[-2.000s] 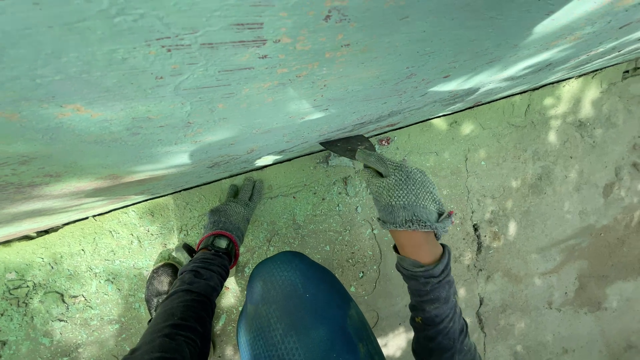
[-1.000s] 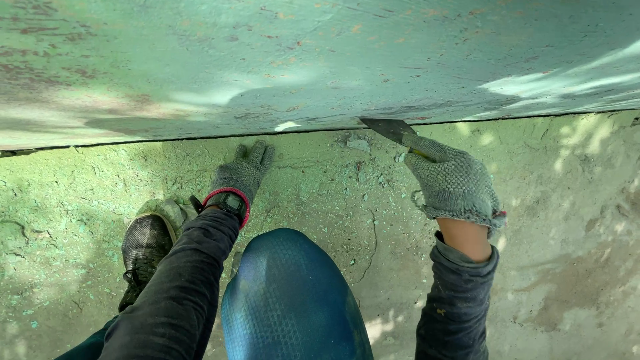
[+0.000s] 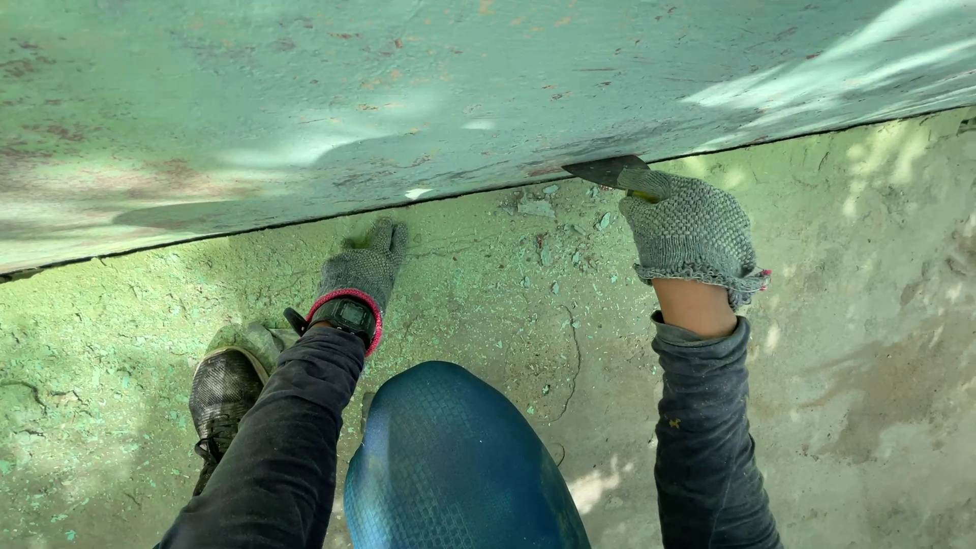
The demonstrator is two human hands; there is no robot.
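My right hand [image 3: 686,229], in a grey knitted glove, grips a scraper [image 3: 606,170] with a dark, wide blade. The blade lies against the lower edge of a green painted wall [image 3: 457,84], just above the dark gap where wall and ground meet. Most of the handle is hidden in my glove. My left hand [image 3: 366,263], gloved too, rests on the concrete ground [image 3: 473,305] a little below the wall, fingers pointing to it and nothing held. A black watch [image 3: 347,314] sits at the red-edged cuff of that glove.
Loose paint flakes [image 3: 536,206] and small chips lie on the ground between my hands. My knee [image 3: 457,457] in blue fabric is at the bottom middle, and a dark shoe [image 3: 227,389] stands to the left. Thin cracks run through the concrete.
The scraper's blade has shifted along the wall's base while staying in my right hand. My left hand remains on the ground. The view has tilted back and forth.
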